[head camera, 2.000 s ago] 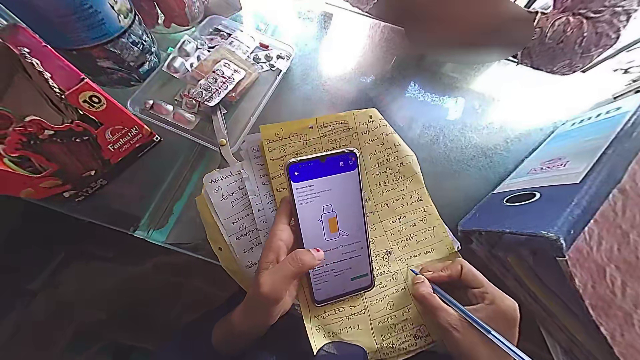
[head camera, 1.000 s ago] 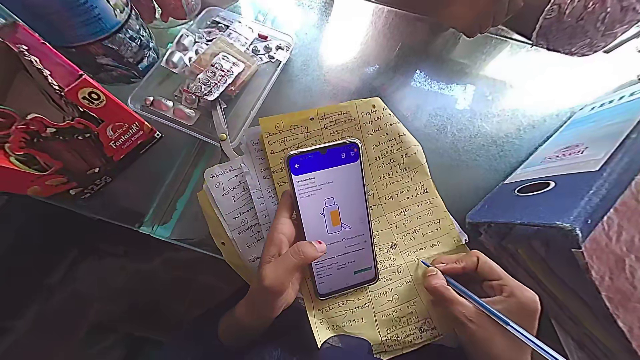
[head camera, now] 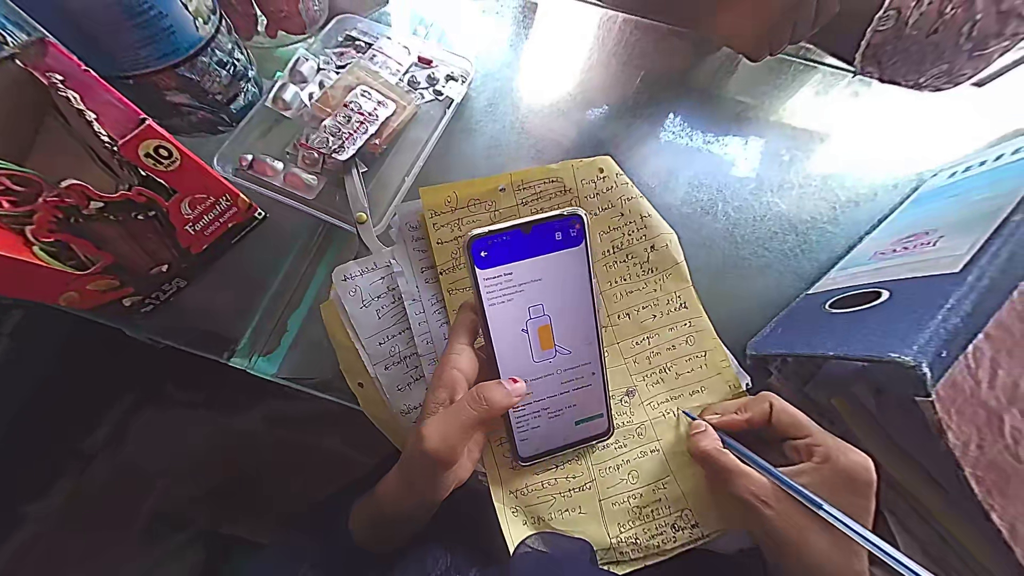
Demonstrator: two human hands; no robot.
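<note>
My left hand [head camera: 448,432] holds a smartphone [head camera: 544,336] upright over the papers, its thumb on the lower left of the lit screen, which shows a bottle drawing and text. My right hand [head camera: 788,480] grips a blue-and-white ballpoint pen [head camera: 808,500], its tip touching a yellow sheet [head camera: 664,320] covered in handwriting in ruled columns. The phone hides part of that sheet. White handwritten sheets [head camera: 380,320] lie under it on the left. Scissors [head camera: 360,212] rest with one end in a clear plastic tray and the other near the white sheets.
The clear plastic tray [head camera: 416,172] holds blister packs of pills [head camera: 352,124]. At the left stand a red Sunfeast Fantastik box [head camera: 152,184] and a blue container [head camera: 136,40]. A blue lever arch file [head camera: 848,332] is at the right. Another person's hand [head camera: 752,24] is across the glass counter [head camera: 624,104].
The pen in my right hand has added writing low on the yellow sheet's right column. My left hand keeps the phone in about the same place. The other person's hand has come into view at the top.
</note>
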